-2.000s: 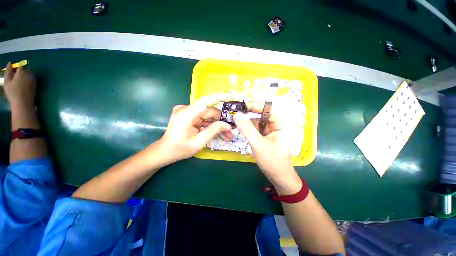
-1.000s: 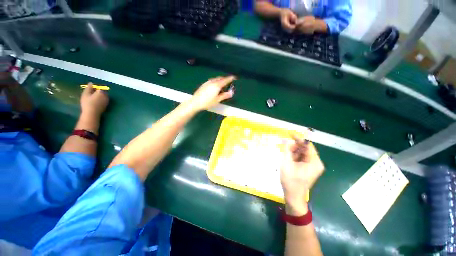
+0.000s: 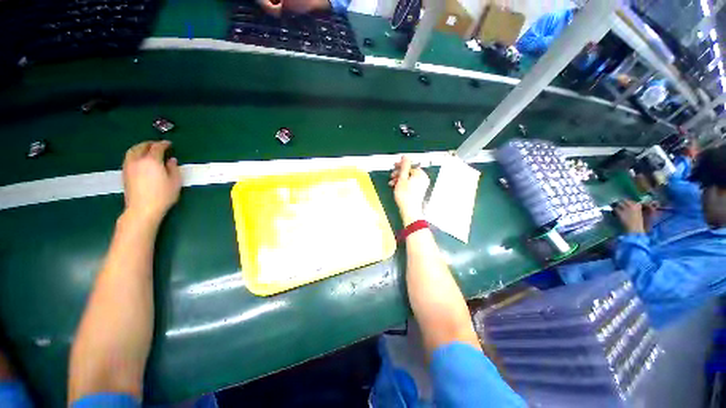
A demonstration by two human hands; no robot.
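My left hand (image 3: 151,182) rests at the whitish edge strip, fingertips over the belt side, just below a small black electronic unit (image 3: 163,125) that it does not touch. No held thing shows in it. Other small black units, such as one with light details (image 3: 284,135), lie singly on the belt. My right hand (image 3: 409,183) is over the strip right of the yellow tray (image 3: 246,243), fingers partly curled. A thin dark item, perhaps tweezers, shows faintly at its fingertips. The tray's contents are washed out by glare.
A pale sheet (image 3: 455,199) lies beside my right hand. Blister trays (image 3: 549,183) and a spool (image 3: 555,241) are farther right, with more stacked trays (image 3: 549,343) below. A metal post (image 3: 533,84) rises behind the sheet. Dark pocketed trays (image 3: 294,32) and people are across and at right.
The view has swung right. The unit once held between both hands is no longer seen in them. My left hand moved from over the belt back to the strip; my right hand left the tray.
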